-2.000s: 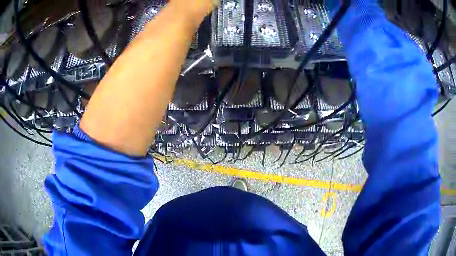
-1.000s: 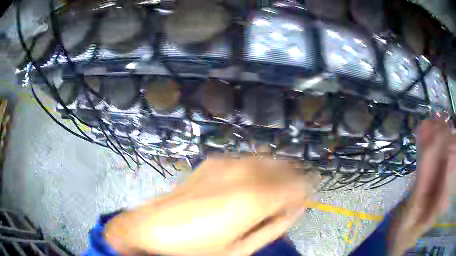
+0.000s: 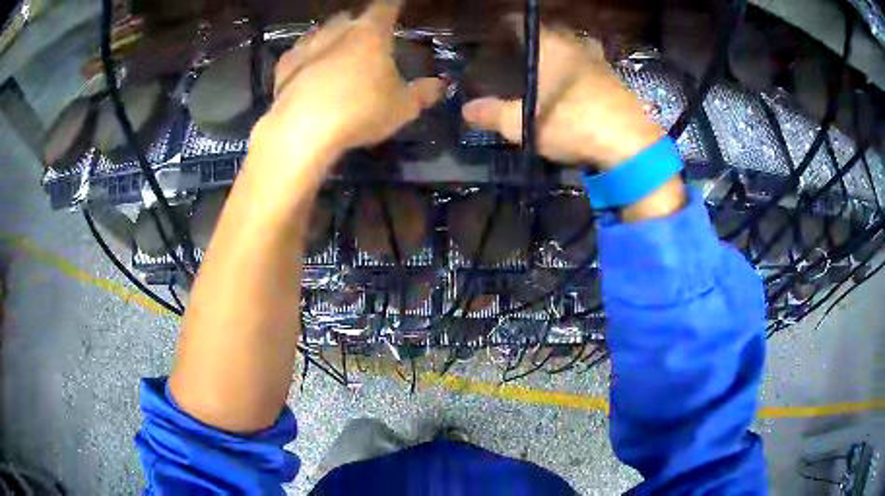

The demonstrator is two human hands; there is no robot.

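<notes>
Square black lamps stand in a row on the upper shelf. Several carry round grey-brown weights point(image 3: 221, 95). Uncovered ribbed lenses point(image 3: 739, 124) show at the right. My left hand point(image 3: 335, 89) is over the row left of centre, thumb and fingers spread around a dark weight. My right hand point(image 3: 573, 102), with a blue wristband point(image 3: 637, 176), is right of centre, its thumb towards the left one, beside another dark weight. Blur and the dark background hide whether either hand grips its weight. A black cable point(image 3: 530, 77) hangs in front of my right hand.
Lower shelves hold more lamps with weights point(image 3: 390, 221). Many black cables point(image 3: 121, 116) hang in front of the rack. Below are a speckled floor and a yellow line point(image 3: 514, 392). A dark metal frame part point(image 3: 854, 470) is at the lower right.
Both hands have moved up from low in the picture to the upper lamp row. The view has shifted along the rack, with uncovered lenses now only at the right.
</notes>
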